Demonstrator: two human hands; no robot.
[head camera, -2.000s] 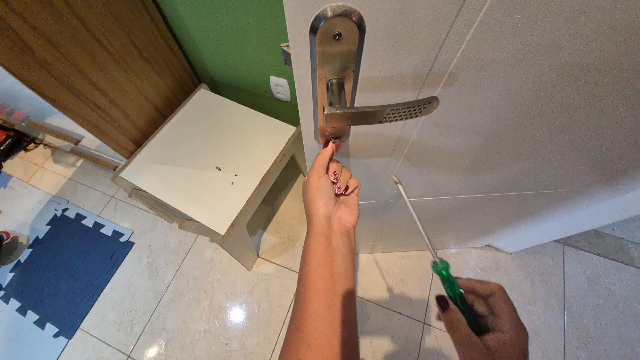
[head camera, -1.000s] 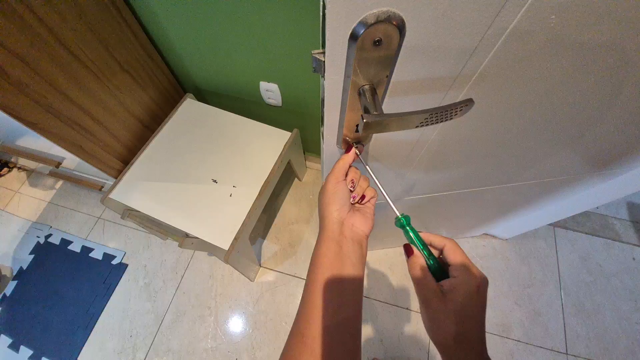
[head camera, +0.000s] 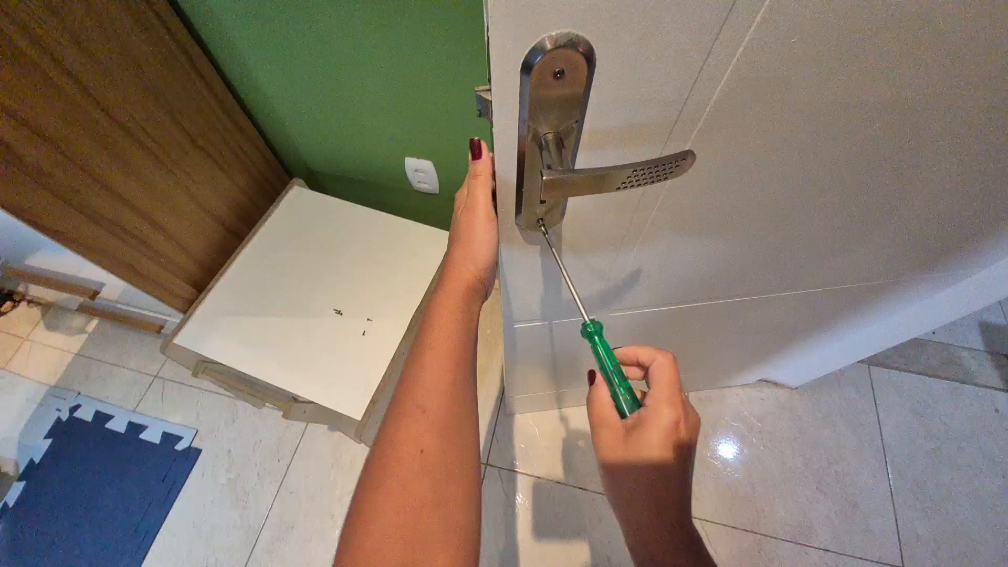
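Note:
My right hand (head camera: 642, 417) holds a screwdriver (head camera: 610, 366) by its green handle, the shaft slanting up to the left. Its tip meets the screw (head camera: 541, 223) near the bottom of the metal handle plate (head camera: 559, 102). From that plate a lever handle (head camera: 622, 175) with a dimpled grip points right. My left hand (head camera: 475, 224) lies along the edge of the white door (head camera: 787, 197), thumb upward; its fingers are mostly hidden, so I cannot tell how firmly it grips. Another screw (head camera: 558, 73) sits at the plate's top.
Small screws (head camera: 339, 313) lie on a low white-topped table (head camera: 307, 260) at the left. A latch (head camera: 483, 102) projects from the door edge. Behind are a green wall (head camera: 339, 87) with a white wall plate (head camera: 421, 175) and a wooden panel (head camera: 118, 134). A blue foam mat (head camera: 102, 480) covers floor tiles.
My left hand has left the bottom of the handle plate for the door edge. The screwdriver, away from the plate two seconds ago, now has its tip at the lower screw.

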